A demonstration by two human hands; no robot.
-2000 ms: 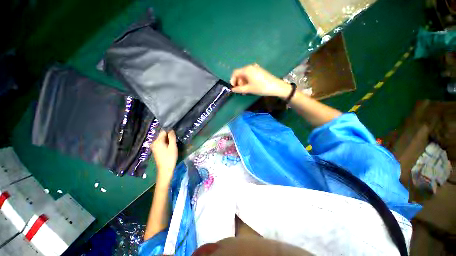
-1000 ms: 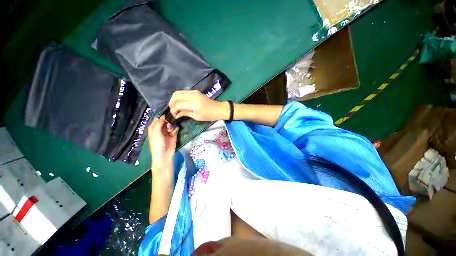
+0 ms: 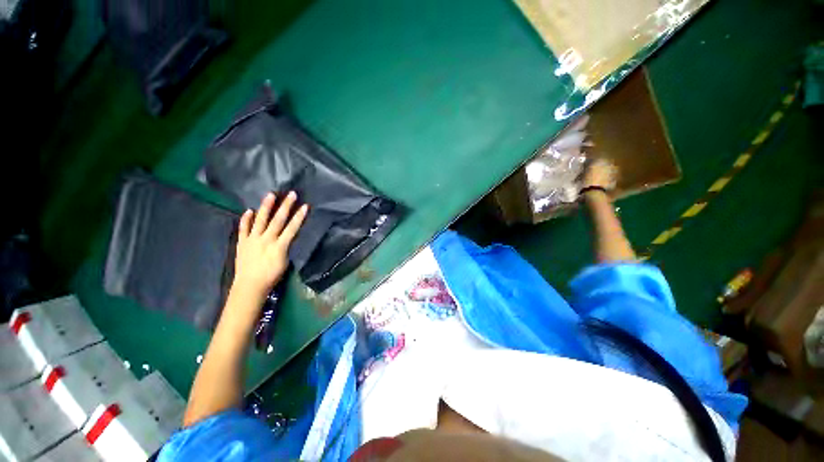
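A dark grey mailer (image 3: 285,167) lies in front of me on the green table, bulky, its shiny black flap (image 3: 348,242) folded loosely and turned toward me. My left hand (image 3: 262,248) is spread open, fingertips on the mailer's left edge, palm over the flat pile of mailers (image 3: 172,248). My hand hides part of the pile's flap end. My right hand (image 3: 598,179) reaches into the open brown carton (image 3: 632,126) below the table edge, at the pale shiny items (image 3: 556,171). It is blurred, and its grip cannot be seen.
White boxes with red bands (image 3: 77,361) are stacked at the lower left. A dark filled parcel (image 3: 163,45) lies at the far upper left. A tan cardboard sheet with clear tape (image 3: 601,36) covers the table's upper right end. Brown cartons (image 3: 781,307) stand at the far right.
My right hand has left the mailer's flap and moved right into the carton. My left hand has let go of the flap corner and opened flat on the mailers. The view has shifted.
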